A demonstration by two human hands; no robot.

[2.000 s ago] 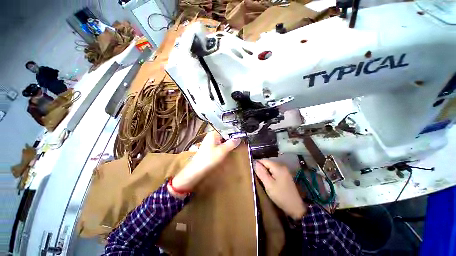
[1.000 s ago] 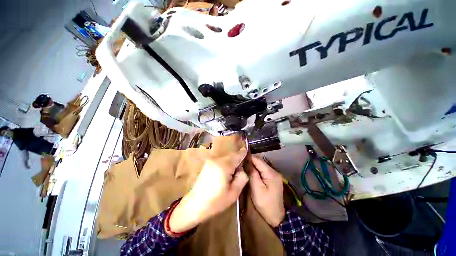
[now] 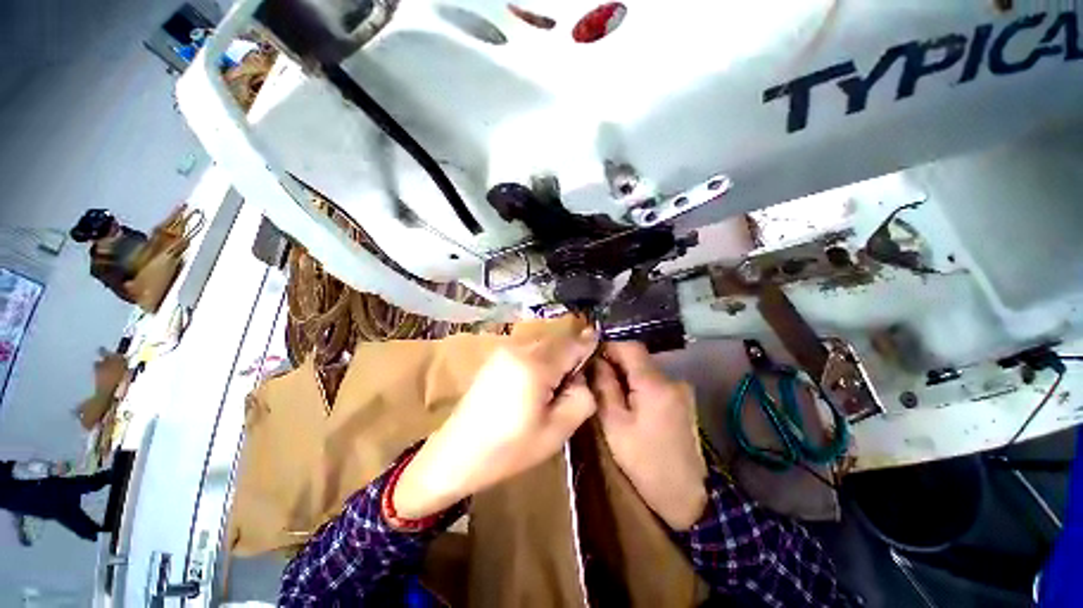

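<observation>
A tan-brown bag body spreads from the table's left part to my lap. Its whitish edge seam runs up toward the presser foot and needle. My left hand pinches the seam edge just below the needle. My right hand pinches the same edge from the right, its fingertips touching or nearly touching the left ones. The fingertips partly hide the seam's upper end. The dark machine arm is just beyond my right fingers.
The white sewing machine head fills the upper right. Scissors with teal-green handles lie right of my right hand. A rusty brown strip and plate sit beside them. A strap bundle lies behind the bag. People are at the far left.
The view has moved closer to the needle. My left hand has come down from beside the presser foot to the seam, and my right hand has moved up beside it.
</observation>
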